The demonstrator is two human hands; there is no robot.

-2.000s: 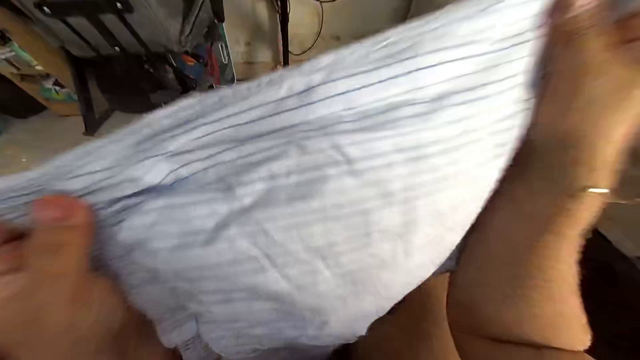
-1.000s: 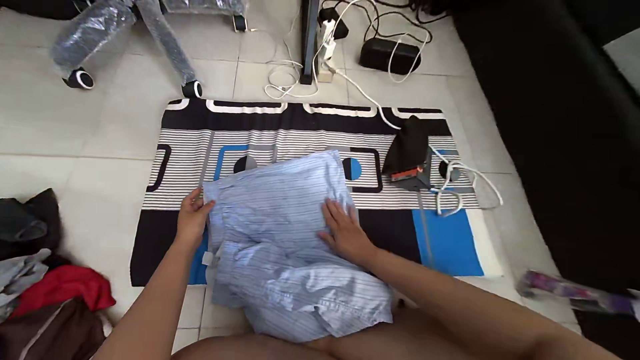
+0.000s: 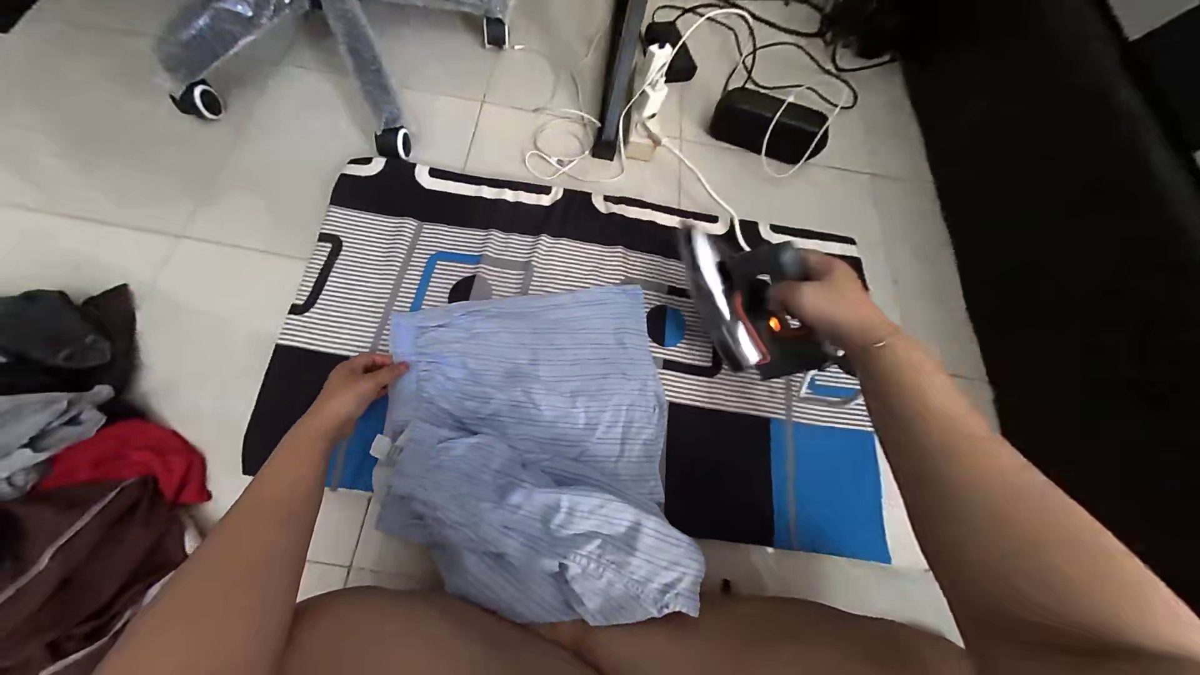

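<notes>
Blue striped cloth shorts point(image 3: 544, 375) lie on a patterned cloth mat point(image 3: 722, 469) on the floor, the upper part spread out and the lower part bunched toward my legs. My left hand point(image 3: 361, 384) pinches the left edge of the waistband near its upper corner. To the right of the shorts, my right hand point(image 3: 830, 300) grips a clothes iron point(image 3: 759, 319) by its handle. The iron is tilted off the mat, its shiny soleplate facing left and an orange light glowing on it.
Rumpled dark, grey, red and brown clothes point(image 3: 122, 459) lie at the left. Plastic-wrapped chair legs point(image 3: 361, 66) on casters stand at the top. A power strip point(image 3: 653, 84), white and black cables and a black case point(image 3: 769, 127) are beyond the mat. Black furniture point(image 3: 1031, 216) borders the right side.
My right hand has left the shorts and taken hold of the iron, which stood on the mat's right part a second ago. My left hand remains at the waistband.
</notes>
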